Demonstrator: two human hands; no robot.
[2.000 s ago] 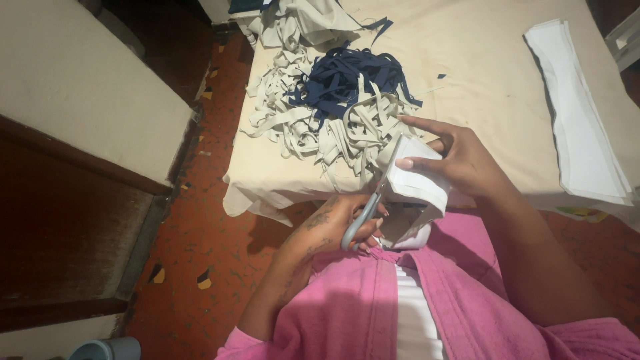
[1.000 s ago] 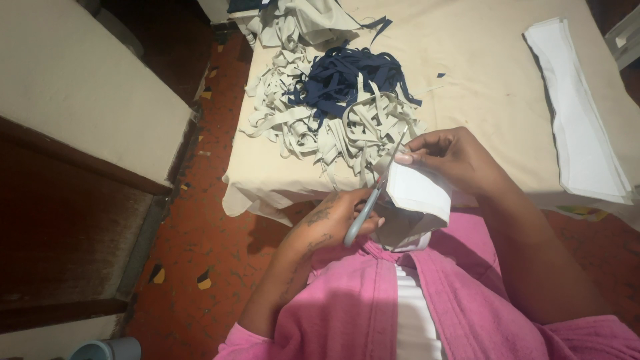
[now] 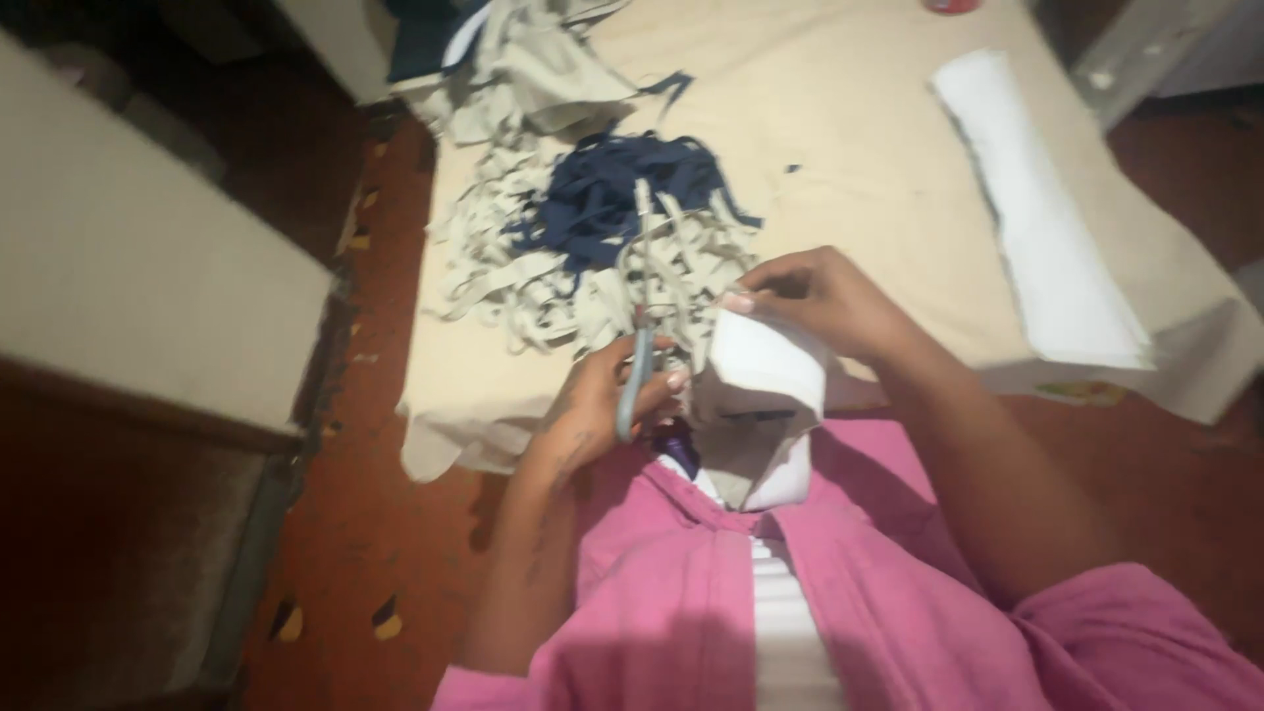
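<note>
My left hand (image 3: pixel 617 395) grips the grey handles of a pair of scissors (image 3: pixel 635 380), whose blades point away over the heap of strips. Between thumb and fingers, my right hand (image 3: pixel 810 301) pinches the upper edge of a white fabric piece (image 3: pixel 770 360) that hangs down toward my lap, its underside greyish. The scissor blades are apart from this fabric. Just beyond both hands lie cut cream fabric strips (image 3: pixel 553 296) with a pile of navy blue strips (image 3: pixel 632 193) on top.
A cream cloth covers the table (image 3: pixel 849 128). Long white fabric pieces (image 3: pixel 1052 227) lie stacked on the right. Crumpled beige fabric (image 3: pixel 538 74) and dark fabric (image 3: pixel 420 44) sit at the far left. A red object (image 3: pixel 951 5) shows at the far edge. Red patterned floor (image 3: pixel 336 553) is at the left.
The scissors have moved away from the white fabric to the left and now point over the strips. My right hand still holds the fabric. The view has shifted somewhat.
</note>
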